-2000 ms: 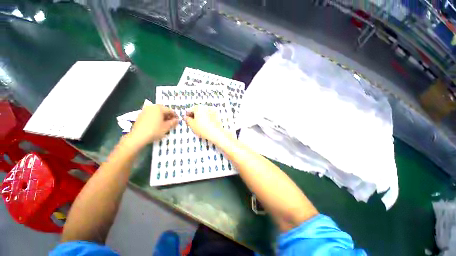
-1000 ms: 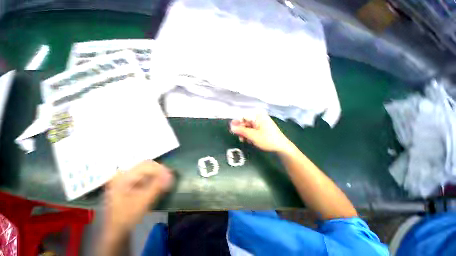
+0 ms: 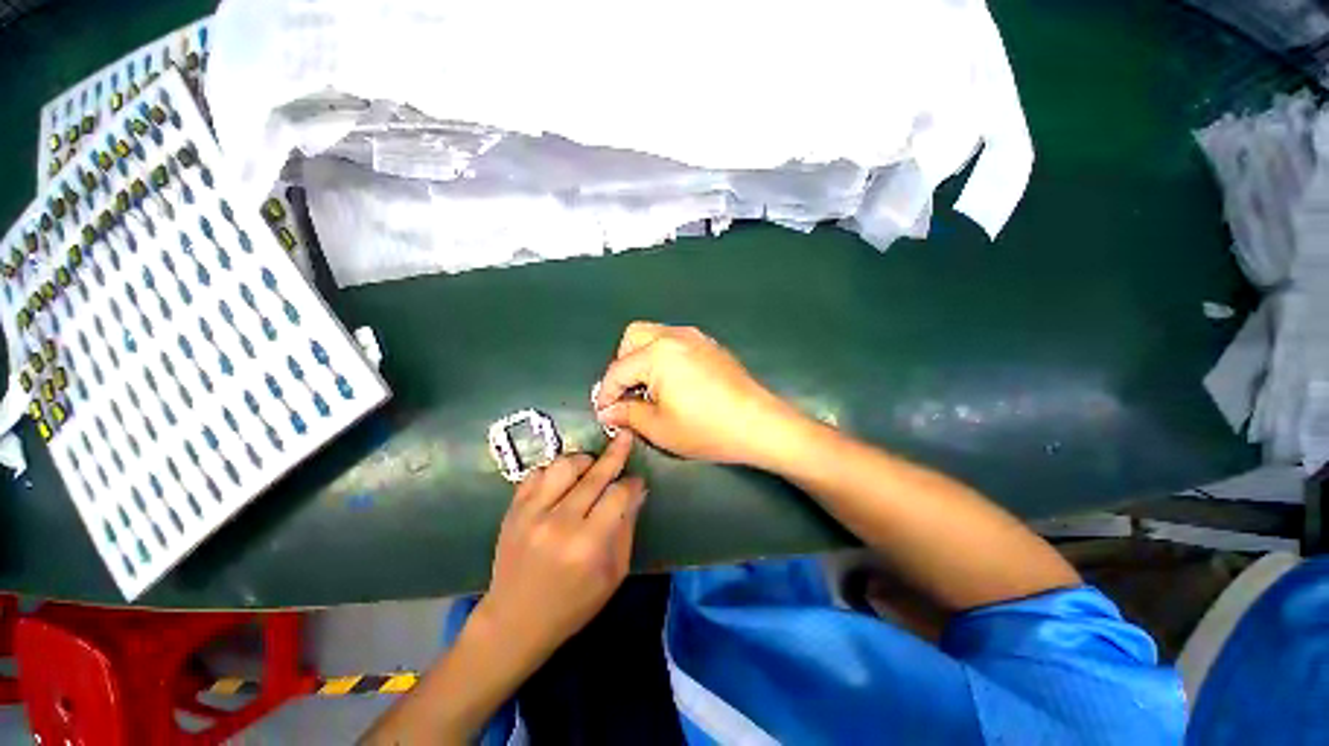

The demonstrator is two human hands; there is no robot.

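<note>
A silvery rounded-square metal frame [image 3: 503, 448] lies on the bench beside my left fingertips, its centre open. A second pale metal frame [image 3: 601, 395] shows only in part under my right fingers. My right hand [image 3: 682, 395] has thumb and fingers closed on this second frame at the bench top. My left hand [image 3: 566, 536] is below and left of it, palm down, one fingertip reaching the second frame's lower edge. Whether the left fingers grip anything is hidden. Any small part between the fingers is too small to tell.
The white foam parts tray [image 3: 241, 382], with rows of bluish and yellow parts, lies left over another tray [image 3: 114, 91]. A ragged white liner sheet [image 3: 627, 88] spreads behind. Crumpled sheets [image 3: 1265, 219] lie far right, and a red stool [image 3: 66, 682] stands lower left.
My left hand has moved right from beside the foam tray to the frames. My right hand has come down and left onto the right-hand frame. The view has shifted, showing the tray's parts clearly.
</note>
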